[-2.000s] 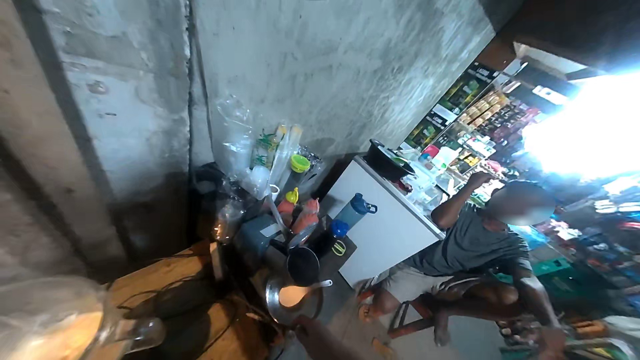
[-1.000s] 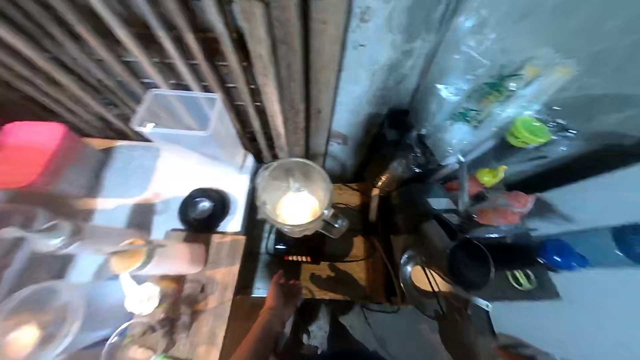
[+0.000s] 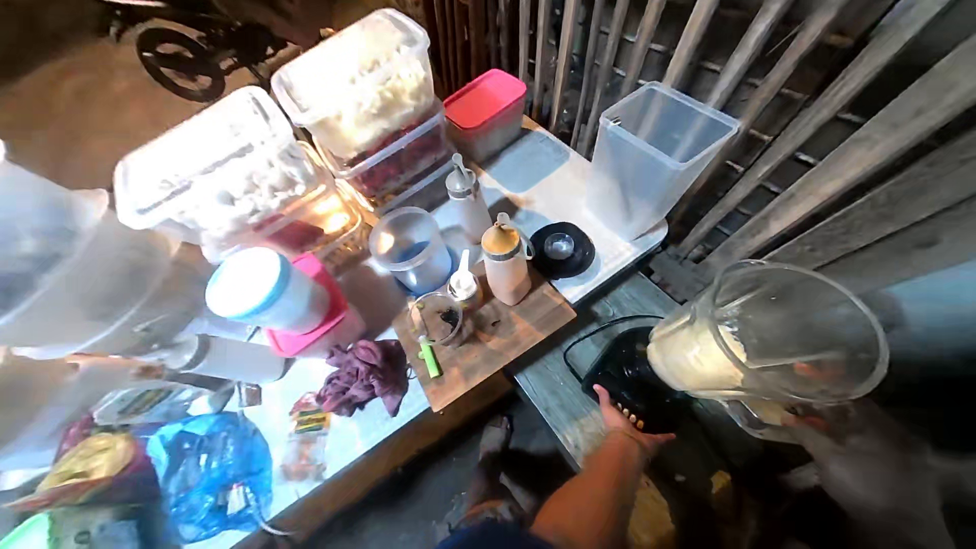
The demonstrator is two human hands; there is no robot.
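Note:
A clear blender jug (image 3: pixel 770 335) with a pale creamy mix in its lower part tilts to the right over its black motor base (image 3: pixel 637 374). At the base's front, my left hand (image 3: pixel 629 427) rests with its fingertips against the button side. My right hand (image 3: pixel 812 423), dark and blurred, is at the jug's handle (image 3: pixel 762 419) and appears to grip it. Whether the jug still touches the base cannot be told.
Left of the blender, a wooden board (image 3: pixel 496 343) bears squeeze bottles (image 3: pixel 506 263) and a small cup (image 3: pixel 437 316). Behind stand a clear square container (image 3: pixel 659 152), a black dish (image 3: pixel 563 250) and stacked food tubs (image 3: pixel 358 91). A purple cloth (image 3: pixel 366 377) lies nearer.
The view has swung left to the table. One second ago the jug stood on the base with my left hand at its buttons; now the jug leans right, with my right hand at its handle.

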